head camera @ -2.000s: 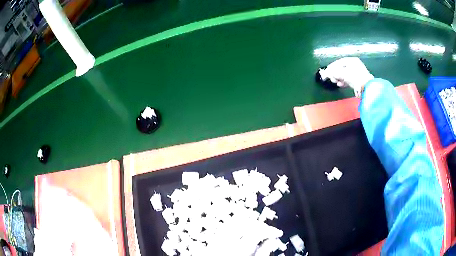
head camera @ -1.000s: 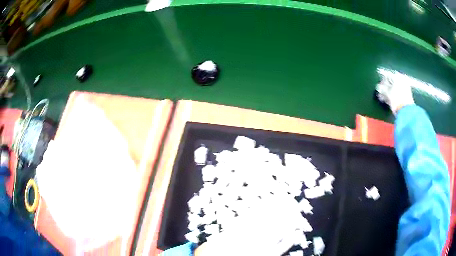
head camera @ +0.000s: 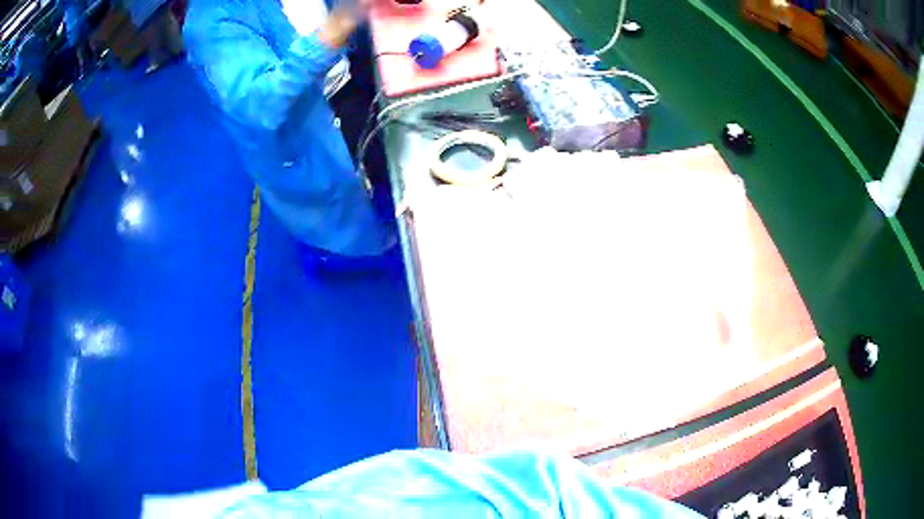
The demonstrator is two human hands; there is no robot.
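A blue sleeve (head camera: 446, 492) of mine crosses the bottom edge. A pale shape (head camera: 198, 504) at its left end is cut off; I cannot tell if it is my left glove or something pale such as film. My right hand is out of the picture. White plastic parts (head camera: 785, 504) lie in the black tray (head camera: 833, 446), cut off at the lower right. Black round holders (head camera: 863, 356) (head camera: 738, 138) sit on the green surface, with white on them.
The red-orange mat (head camera: 476, 416) is washed out white. Beyond it are a tape roll (head camera: 441, 163), a grey box (head camera: 583, 109) with cables, and a blue-and-black cylinder (head camera: 427, 51). A person in a blue smock (head camera: 294, 132) stands at the bench's far end. Cartons (head camera: 46, 162) are at left beyond the blue floor (head camera: 162, 335).
The view has swung left, to the aisle and the neighbour's bench. The tray has shifted to the lower right corner. My right hand, earlier at a black holder, has left the picture.
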